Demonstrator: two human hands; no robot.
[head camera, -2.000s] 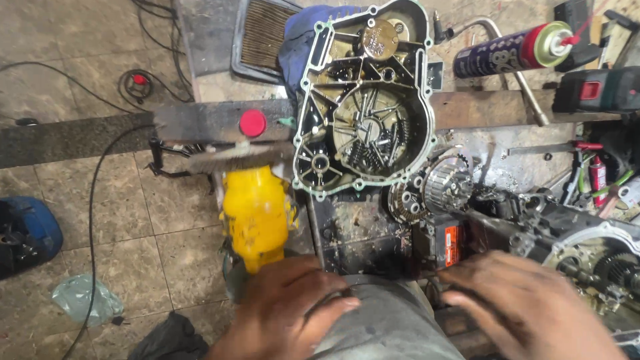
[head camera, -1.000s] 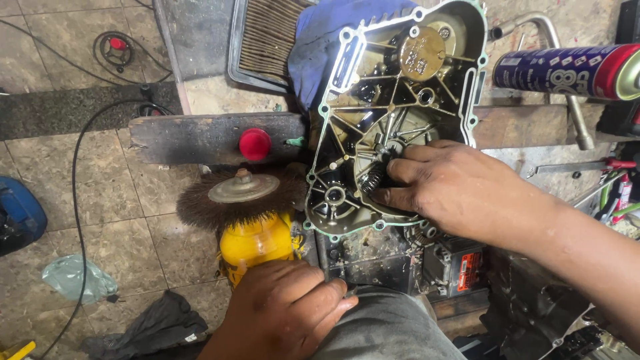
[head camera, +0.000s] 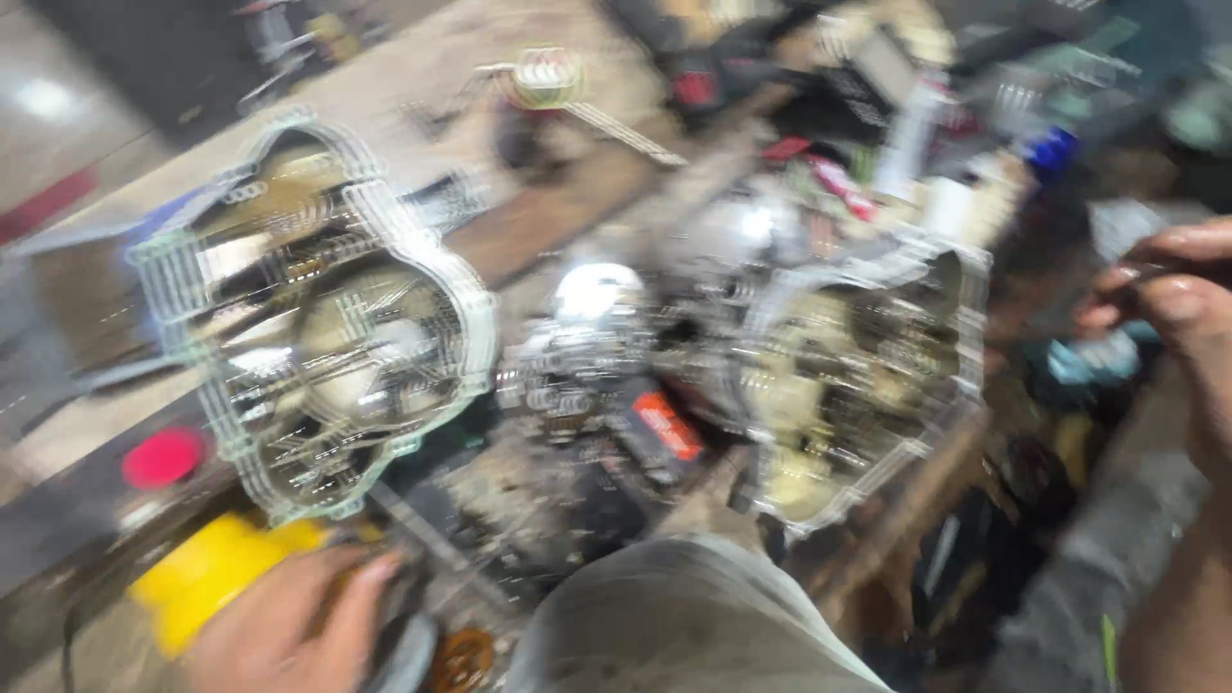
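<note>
Motion blurs the whole view. A metal engine side cover (head camera: 472, 318) lies at left with its inner side up. My left hand (head camera: 294, 616) is at the lower left, beside the yellow tool body (head camera: 217, 577); whether it holds anything is unclear. My right hand (head camera: 1169, 289) is raised at the right edge, fingers bent close together, away from the cover; any small thing in it cannot be made out. Between cover and hand lies an open engine case (head camera: 866, 385). Metal gear parts (head camera: 568, 356) sit between the cover and the case.
A red round cap (head camera: 164, 457) is left of the cover. A black box with an orange label (head camera: 664, 428) lies near the gear parts. An aerosol can (head camera: 547, 77) stands further back. Tools and a blue item (head camera: 1051, 149) crowd the back right.
The view has swung to the right. My right hand has left the inside of the engine cover and moved to the right. The springs seen in the cover's round recess earlier no longer show there.
</note>
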